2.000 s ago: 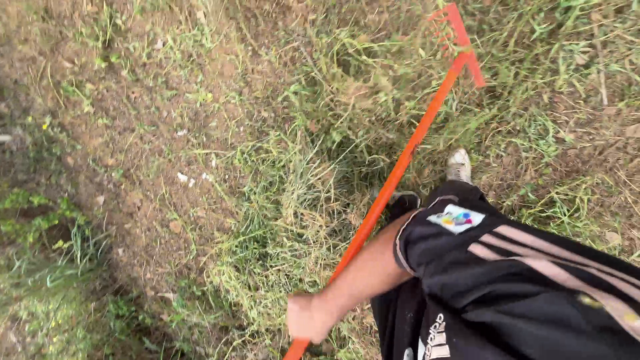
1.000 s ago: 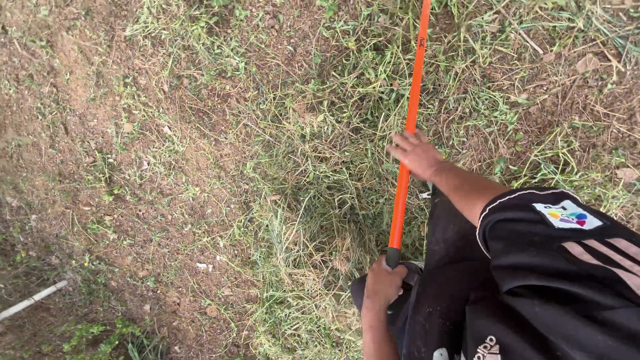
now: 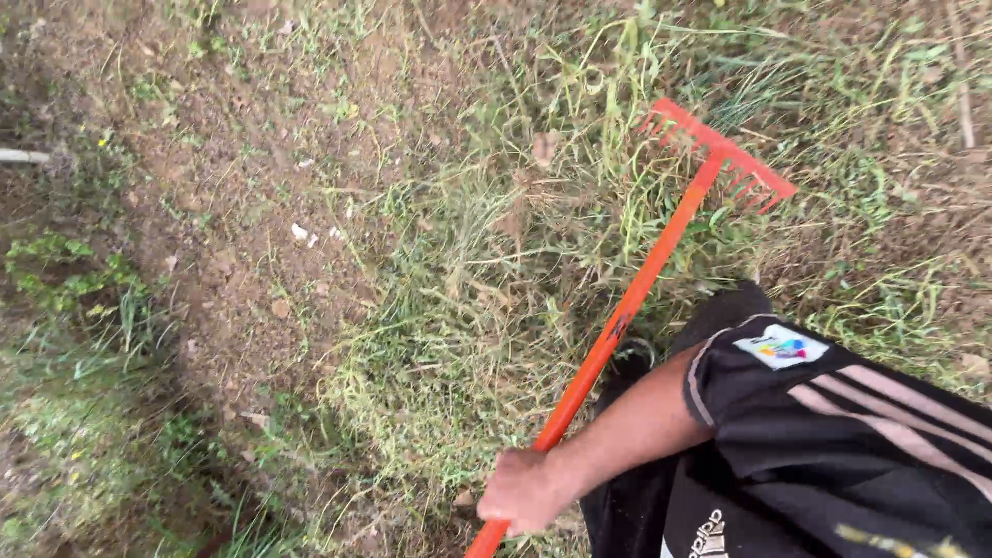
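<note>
An orange-red metal rake head (image 3: pixel 721 151) lies tilted over cut grass and weeds at the upper right, its short teeth among the stems. From it the orange handle (image 3: pixel 612 329) slants down and left past my dark shoe (image 3: pixel 637 353). My right hand (image 3: pixel 523 492) is closed around the handle near the bottom edge, a little blurred. The handle runs on out of the frame below that hand. My left hand is out of view. A heap of loose pale-green grass (image 3: pixel 434 364) lies left of the handle.
Brown soil (image 3: pixel 240 271) with sparse weeds and small white scraps (image 3: pixel 302 234) spreads at the left. Leafy green plants (image 3: pixel 62 271) grow at the left edge, below a white rod (image 3: pixel 23 156). A thin stick (image 3: pixel 961 85) lies at the upper right.
The rake head, out of view one second ago, shows again, and the handle has swung from nearly vertical to a slant. My left hand, then at the handle's end, has left the frame.
</note>
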